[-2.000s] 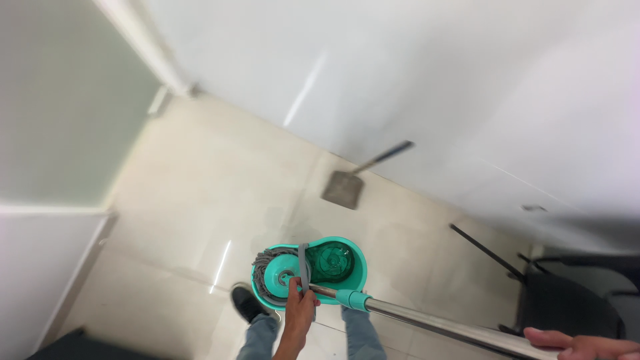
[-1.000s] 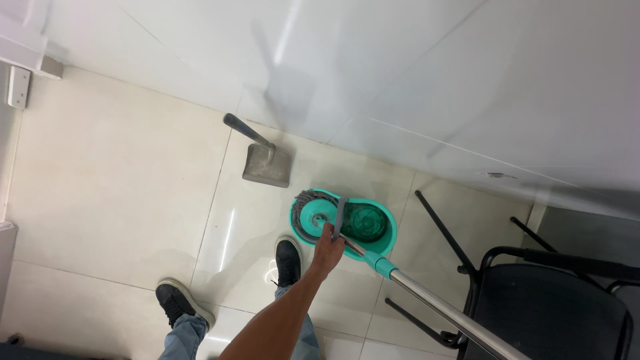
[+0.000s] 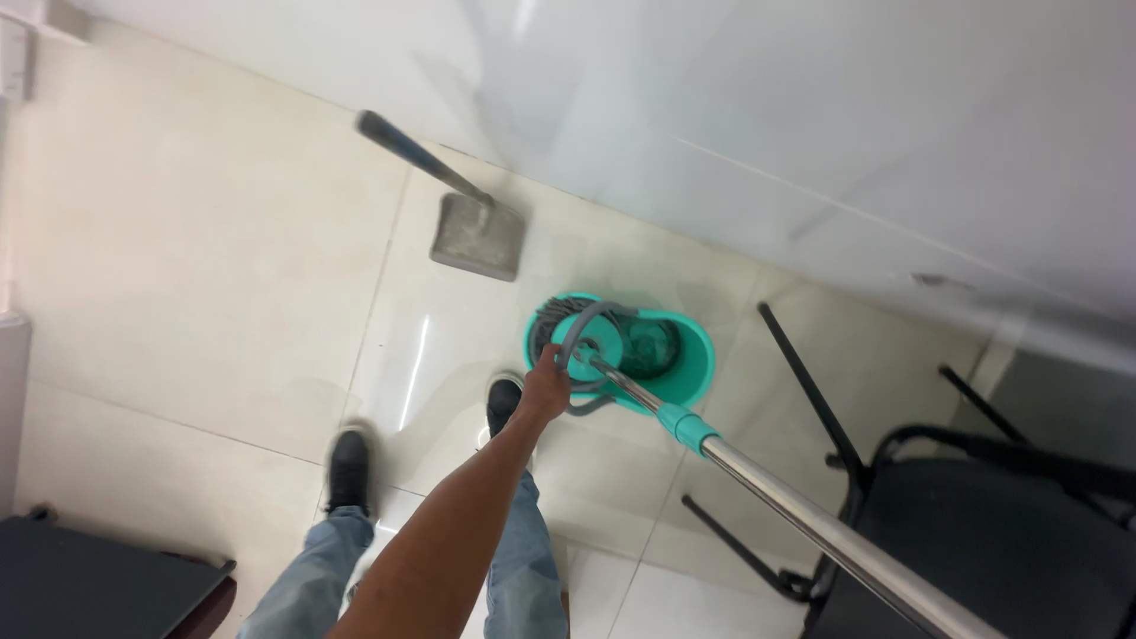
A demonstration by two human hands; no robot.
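A teal mop bucket [image 3: 698, 359] stands on the tiled floor in front of my feet. My left hand [image 3: 548, 388] grips the bucket's grey handle [image 3: 577, 335] at its left side. In the left part of the bucket sits the round mop head [image 3: 557, 311] with grey strands, under a teal disc. Its metal pole [image 3: 816, 524], with a teal collar [image 3: 686, 429], slants down to the lower right and out of view. Water or a green inner surface shows in the right part of the bucket. My right hand is out of view.
A metal dustpan [image 3: 479, 238] with a dark handle lies on the floor by the white wall [image 3: 754, 106]. A black chair [image 3: 985, 532] stands at the lower right, its legs reaching toward the bucket. Another dark seat [image 3: 98, 577] is at the lower left.
My left hand was at the mop's lower pole two seconds ago and is now on the bucket's handle. My right hand, seen earliest on the pole's far end, has left the view. The view has shifted.
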